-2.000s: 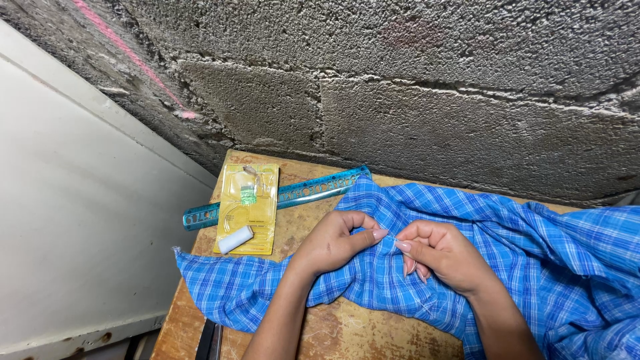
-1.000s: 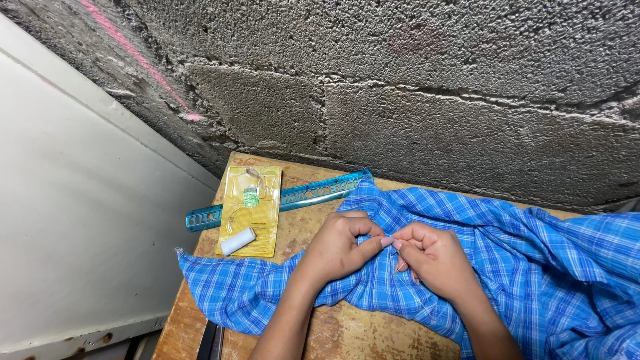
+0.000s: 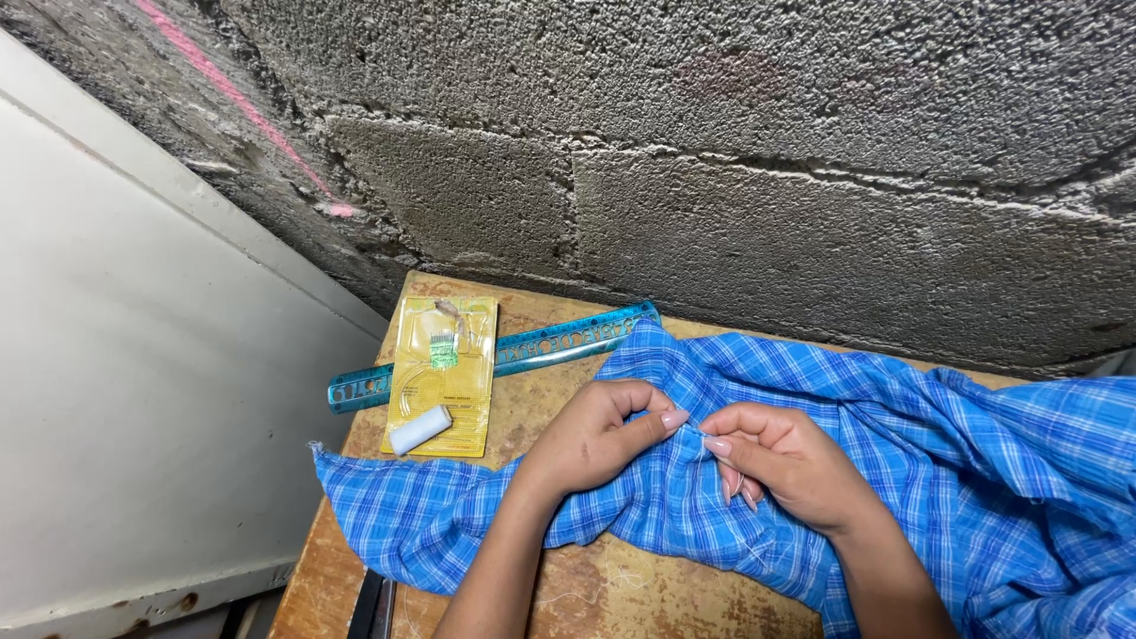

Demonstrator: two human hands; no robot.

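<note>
A blue plaid cloth (image 3: 763, 373) lies bunched across the wooden tabletop (image 3: 577, 586). My left hand (image 3: 603, 435) pinches a fold of it between thumb and forefinger. Close beside it, my right hand (image 3: 781, 457) pinches the same fold with thumb and forefinger, its other fingers curled below. A thin white thread shows near the right fingertips; whether a needle is held there I cannot tell. Loose white thread (image 3: 626, 579) also lies on the wood below the cloth.
Left of the cloth, a yellow needle packet (image 3: 444, 382) rests across a blue stencil ruler (image 3: 550, 344), with a white thread spool (image 3: 421, 431) on its lower part. A dark, narrow object (image 3: 371, 608) lies at the near edge. Behind rises a block wall (image 3: 799, 231); a white panel (image 3: 151, 337) stands left.
Both hands keep their pinch on the cloth throughout. The fingertips, a little apart two seconds ago, came together one second ago and are now slightly apart again.
</note>
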